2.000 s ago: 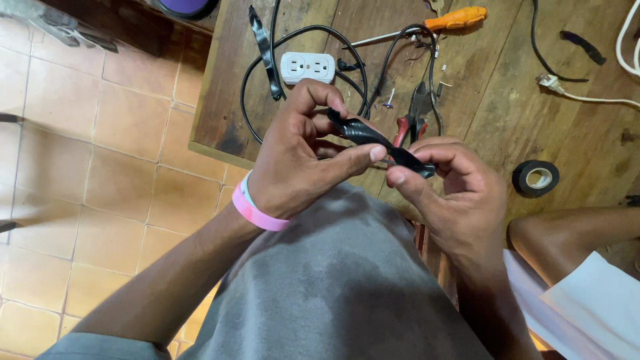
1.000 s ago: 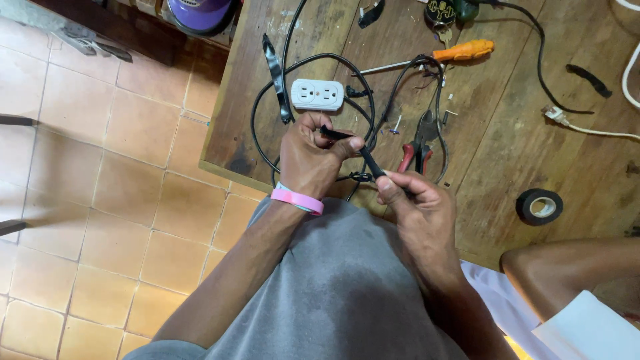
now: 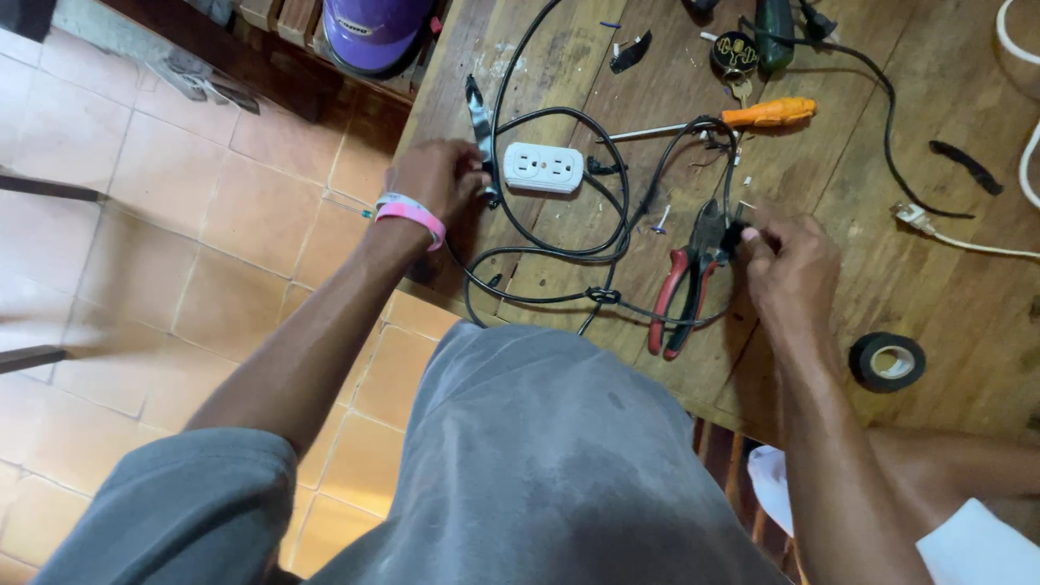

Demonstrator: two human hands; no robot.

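My left hand [image 3: 439,183] is at the table's left edge, its fingertips at the lower end of a shiny black strip of tape [image 3: 479,118]; whether they grip it cannot be told. Just right of it lies a white double outlet [image 3: 543,167], with a looped black cable [image 3: 561,254] around it. My right hand [image 3: 792,268] holds a small crumpled black piece [image 3: 734,237], likely tape, between thumb and fingers, beside the jaws of red-and-black pliers [image 3: 686,284]. An orange-handled screwdriver [image 3: 768,113] lies above them.
A roll of black tape [image 3: 886,362] lies at the right. Behind are a key with a round black fob [image 3: 734,54], a black cord [image 3: 890,106] and a white plug [image 3: 914,217]. A purple cap [image 3: 374,32] is at upper left. Another person's leg [image 3: 959,463] shows at lower right.
My hands were together holding a black strip; they have moved apart, the left to the strip at the table's edge, the right to beside the pliers with a black piece.
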